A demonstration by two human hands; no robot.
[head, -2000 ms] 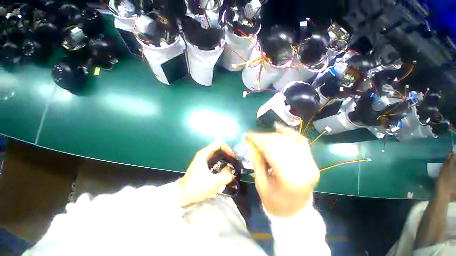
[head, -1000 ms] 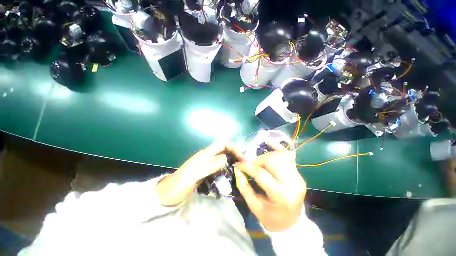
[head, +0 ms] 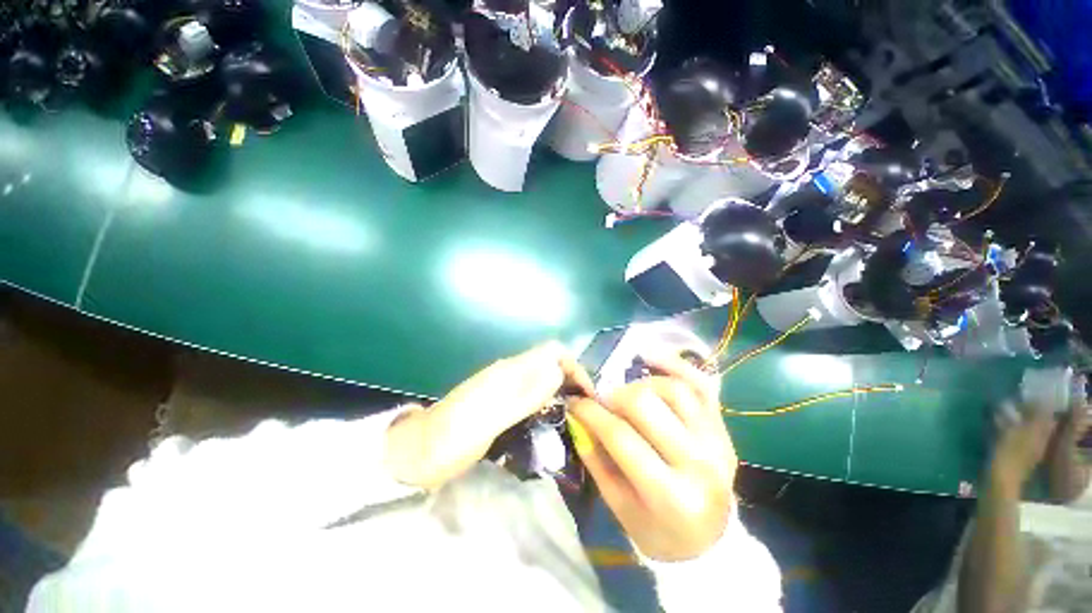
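My left hand [head: 485,407] holds an open black ball head [head: 515,449] at the bench's near edge. A white block [head: 548,450] shows in its open side. My right hand [head: 659,461] has its fingertips bunched against the top of the ball head, touching my left fingertips. A small yellow patch [head: 581,436] shows at my right fingers; what they pinch is hidden. A white housing [head: 653,345] lies on the bench just behind my right hand, partly covered by it. Yellow and orange wire leads [head: 814,398] run out to its right on the green bench top.
White housings [head: 509,132] with black balls and loose wires stand or lie from the back centre to the right. Loose black ball heads [head: 168,144] cluster at the far left. Another person's hands [head: 1030,437] are at the right edge, around a white piece. Brown cartons [head: 228,419] are below the bench.
My right hand has come down and left to meet my left fingers at the ball head, uncovering the white housing behind. The other person's hands have come back into view at the right.
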